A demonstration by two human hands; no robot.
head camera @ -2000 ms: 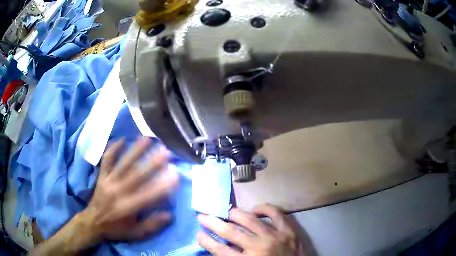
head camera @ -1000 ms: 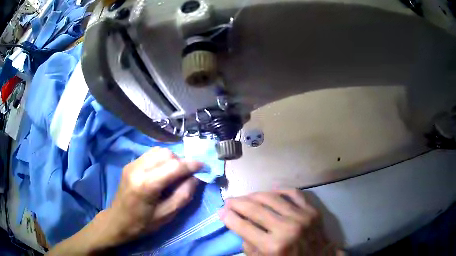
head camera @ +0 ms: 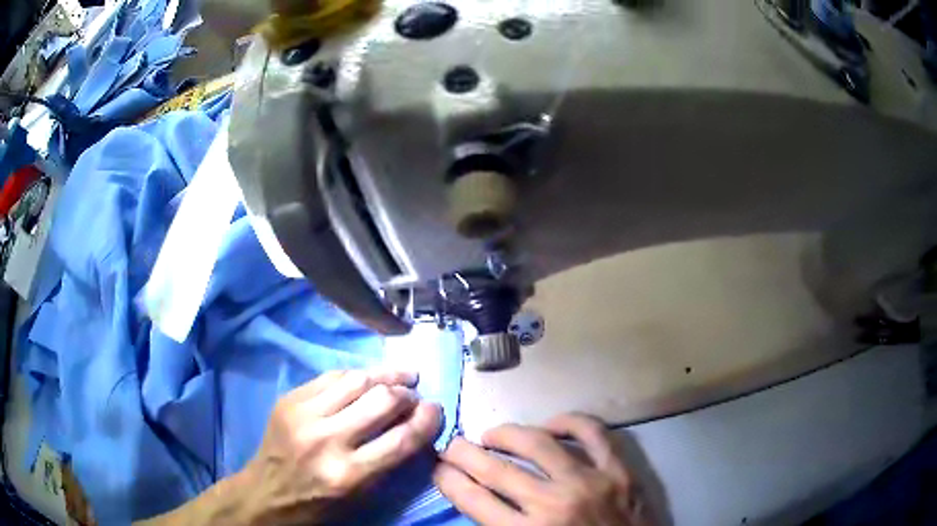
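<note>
A light blue garment [head camera: 154, 308] lies heaped left of the needle area. A small pale blue folded piece [head camera: 440, 360], washed out by the lamp, lies on it under the front of the sewing machine head [head camera: 339, 185]. My left hand [head camera: 354, 437] pinches the left edge of this piece between thumb and fingers. My right hand [head camera: 545, 473] lies flat with fingers spread, its fingertips at the lower end of the piece and on the cloth. The needle tip is hidden in glare.
A beige tension dial [head camera: 481, 200] and a grey knurled knob [head camera: 495, 350] stand out from the head. A white tongue-shaped piece [head camera: 195, 247] hangs at its left. Blue cut pieces [head camera: 113, 62] lie at the upper left.
My left hand, spread flat two seconds ago, now pinches the small piece. The piece's lower end now looks narrower. The view dipped closer and came back.
</note>
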